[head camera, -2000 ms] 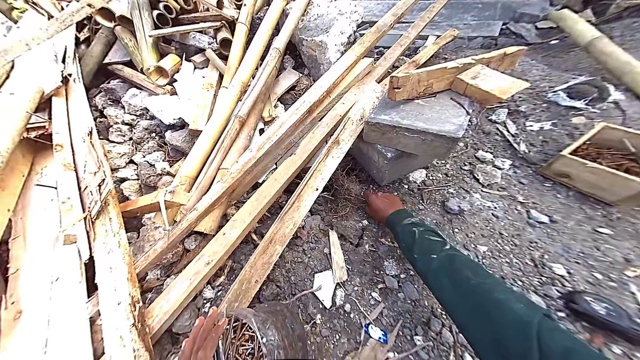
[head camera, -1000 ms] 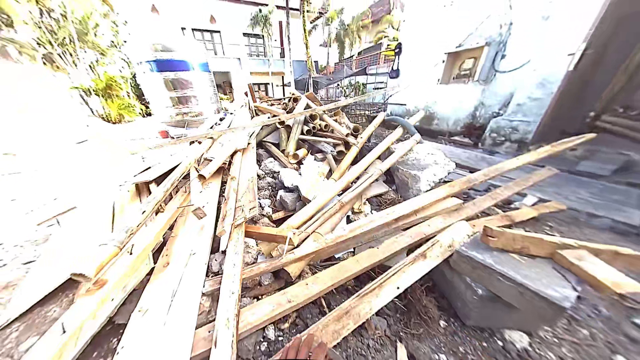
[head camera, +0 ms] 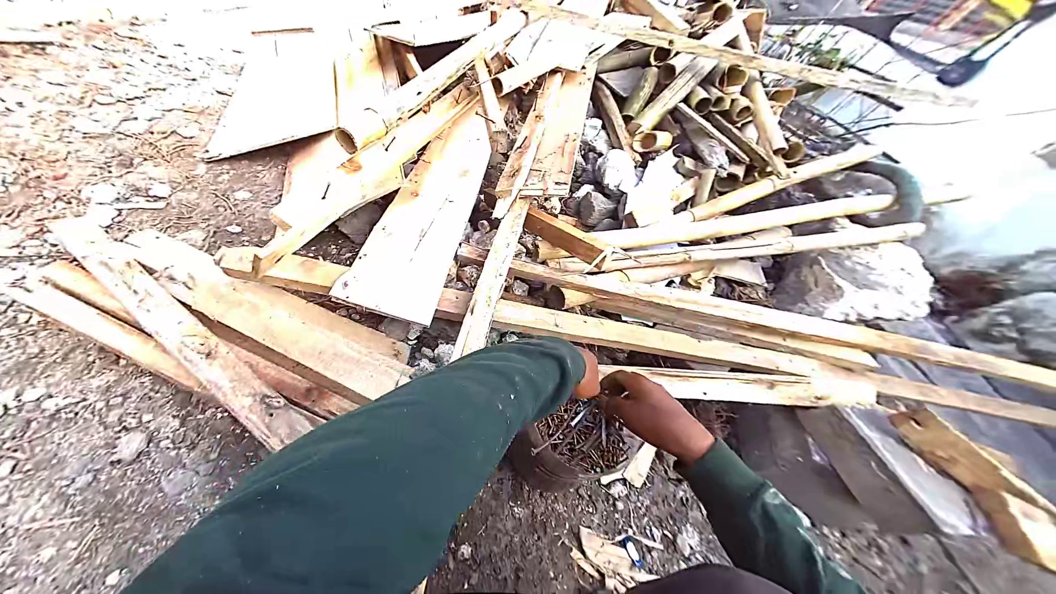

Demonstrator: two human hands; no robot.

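A round container (head camera: 549, 470) packed with rusty nails (head camera: 590, 445) stands on the dirt below both hands. My left hand (head camera: 586, 375), mostly hidden behind its green sleeve, is over the container's upper edge. Close beside it, my right hand (head camera: 656, 412) reaches in from the right, fingers bent above the nails. Whether either hand holds a nail cannot be made out. Just beyond the hands lie long wooden battens (head camera: 660, 338), one end of a pale batten (head camera: 742, 388) passing right behind my right hand.
Boards with nails sticking out (head camera: 421, 223) and loose planks (head camera: 223, 330) lie left. Behind are bamboo poles (head camera: 767, 216), cut bamboo pieces (head camera: 726, 103) and rubble (head camera: 615, 171). Concrete blocks (head camera: 850, 470) and short wood offcuts (head camera: 973, 478) sit right, wood scraps (head camera: 610, 557) below.
The view has swung about. Two seconds ago my right hand was on the ground by the concrete block and my left beside the container; now both are together above the nails.
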